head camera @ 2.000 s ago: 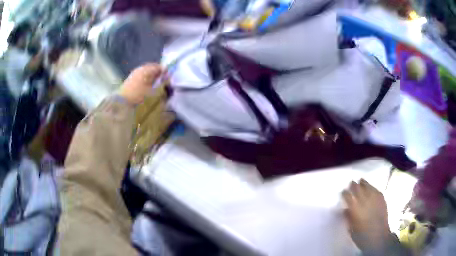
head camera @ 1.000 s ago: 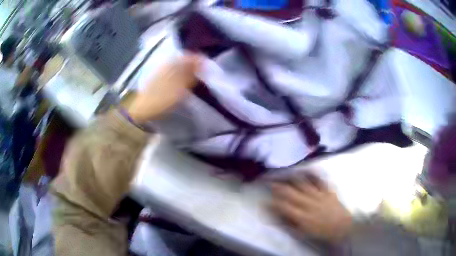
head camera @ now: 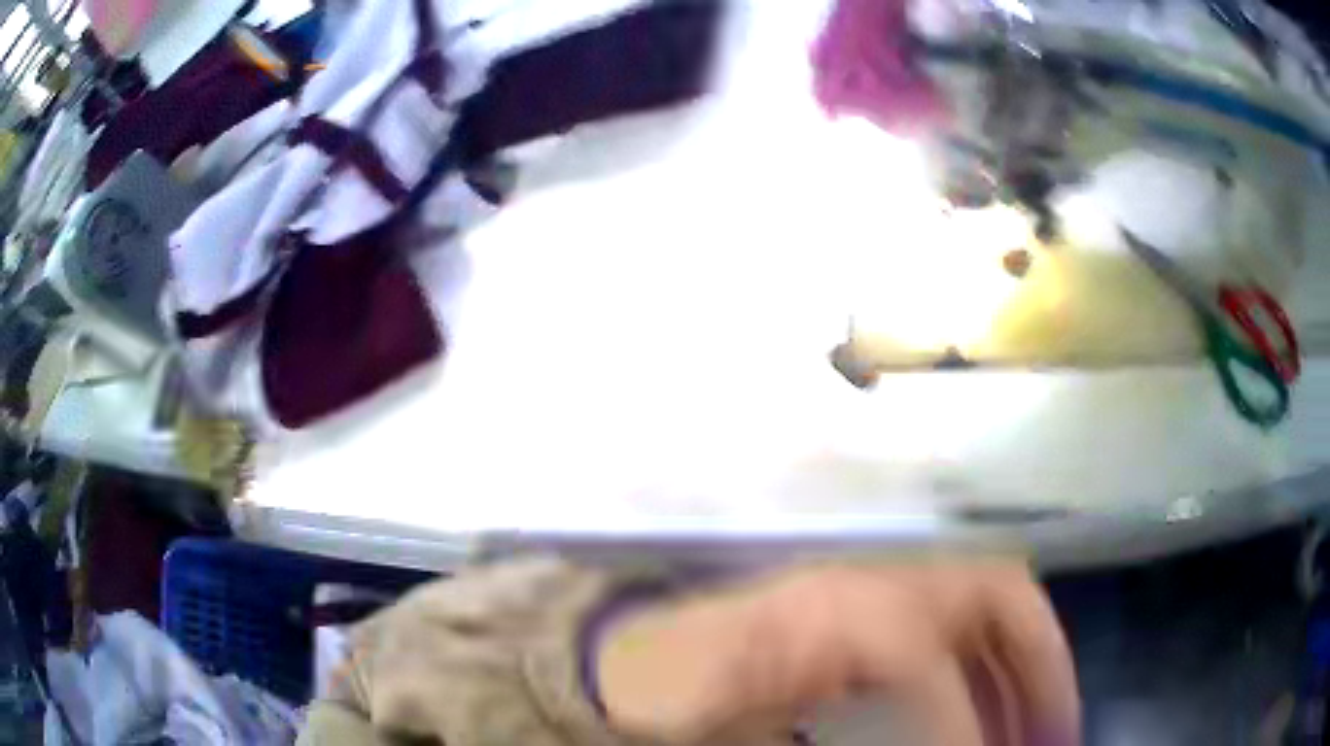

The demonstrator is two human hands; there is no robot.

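My left hand, in a tan sleeve, is blurred at the bottom centre, below the table's front edge. Its fingers bend down out of the picture, and whether they hold anything is hidden. My right hand is not clearly visible. Pale lilac-grey cloth with maroon bands lies heaped on the left of the white table. A maroon panel hangs off its near side, and another maroon piece stretches right behind it.
The blurred needle area of the machine is at upper right, with a pink tassel beside it. Scissors with red and green handles lie at right. A blue basket and pale cloth are below the table at left.
The view has swung right. The garment cloth now shows farther left, away from my hands. My left hand has left it and is below the table edge. My right hand no longer shows clearly.
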